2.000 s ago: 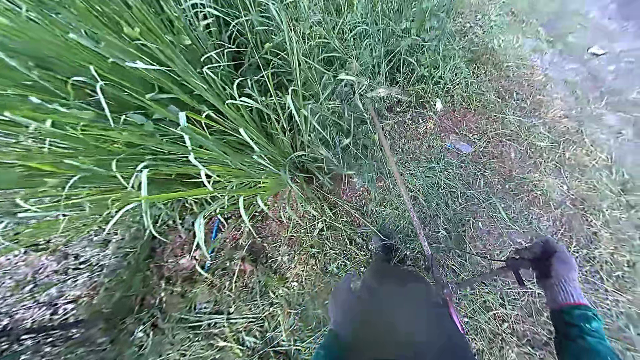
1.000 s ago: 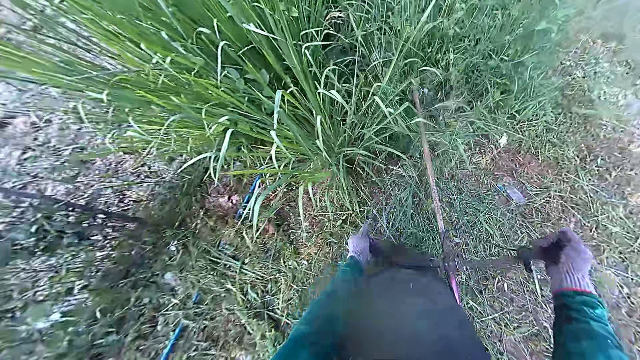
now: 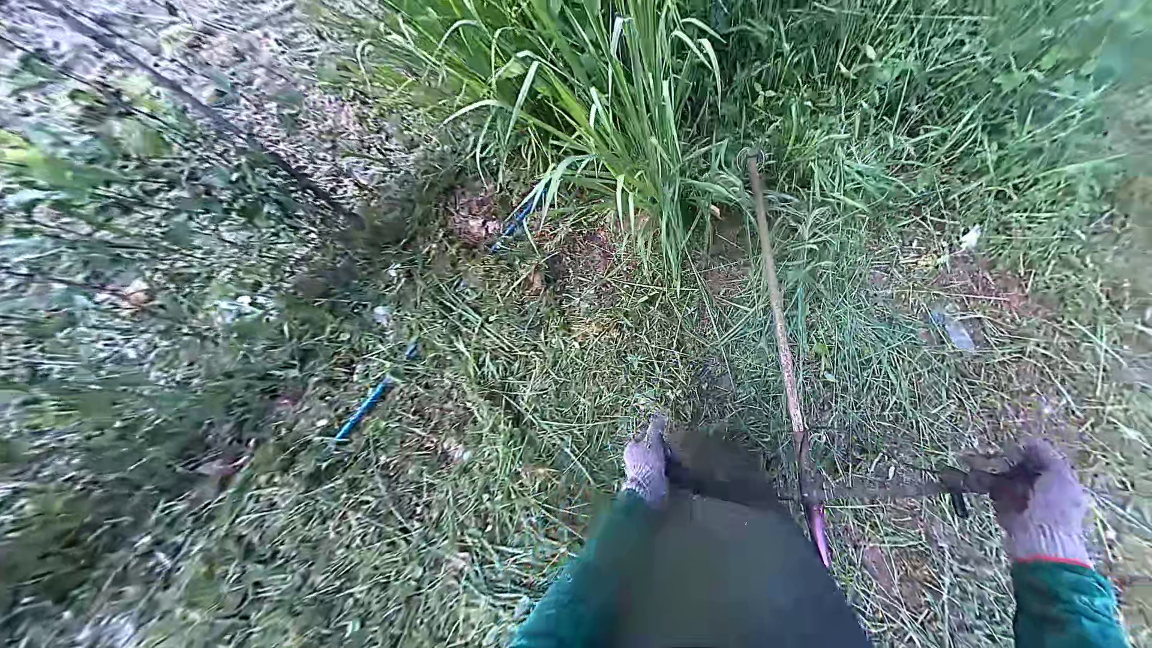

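Note:
A long-shafted brush cutter (image 3: pixel 778 315) extends away from my body, its head beside a tall grass clump (image 3: pixel 621 108). My right hand (image 3: pixel 1044 499), in a pale knitted glove with a red cuff edge, is closed on the dark grip of the brush cutter's crossbar handle (image 3: pixel 891 490). In a similar glove, my left hand (image 3: pixel 648 463) is closed around the bar's other end, partly hidden by dark fabric at my front. The shaft is pink near the handlebar. Whether the cutting head turns cannot be told.
Blue pipe-like pieces (image 3: pixel 363 412) lie in the cut grass on the left, another (image 3: pixel 519 219) by the clump's base. A thin dark branch or pole (image 3: pixel 207 112) slants across the upper left. Pale litter (image 3: pixel 956 331) lies right of the shaft. Denser weeds (image 3: pixel 900 108) stand beyond.
The view has swung left. The cutter's head, among the grass before, now shows at the right edge of the clump. Both hands keep their hold on the handlebar.

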